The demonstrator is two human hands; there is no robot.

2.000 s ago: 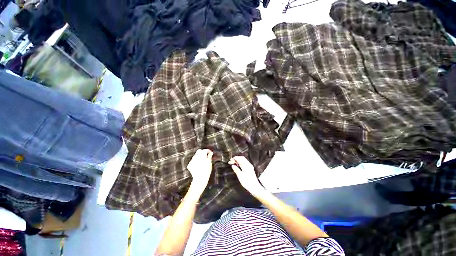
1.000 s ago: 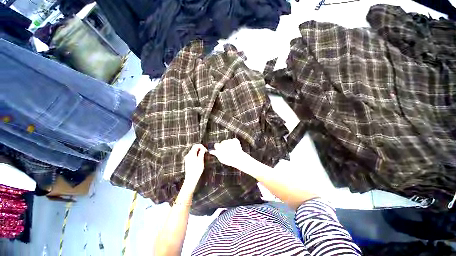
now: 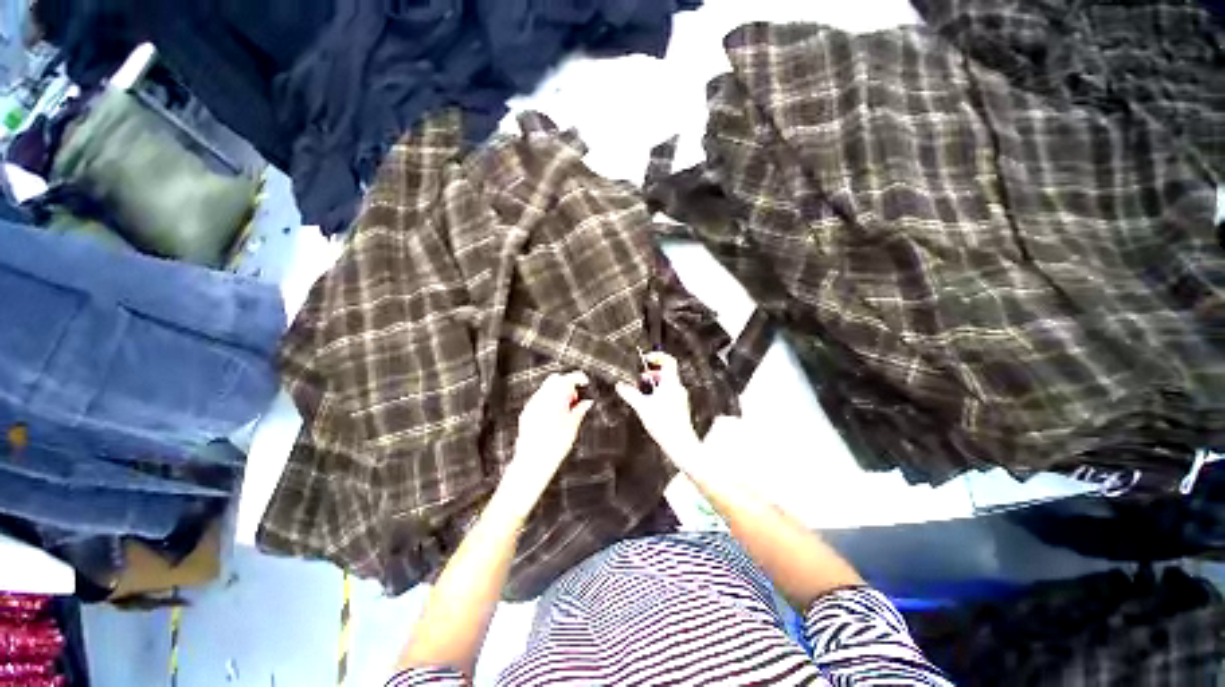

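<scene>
A brown plaid garment (image 3: 403,322) lies spread on the white table in front of me. My left hand (image 3: 552,413) is on its lower middle, with fingertips pinching a bit of the cloth. My right hand (image 3: 658,403) is just to the right, its fingers closed around something very small, with a thin tip showing above them; it looks like thread snips (image 3: 645,360). Most of that tool is hidden in the fingers. A narrow plaid strip runs down the garment's middle. Loose threads are too fine to make out.
A large pile of plaid garments (image 3: 940,269) lies on the white table (image 3: 860,490) to the right. Dark garments (image 3: 443,81) are heaped at the far side. A blue denim garment (image 3: 128,362) hangs at left. Red sequined cloth (image 3: 30,642) shows at the lower left.
My hands were close together at the cloth one second ago; now they are apart, the right one farther right with the thin tip showing. The view has shifted.
</scene>
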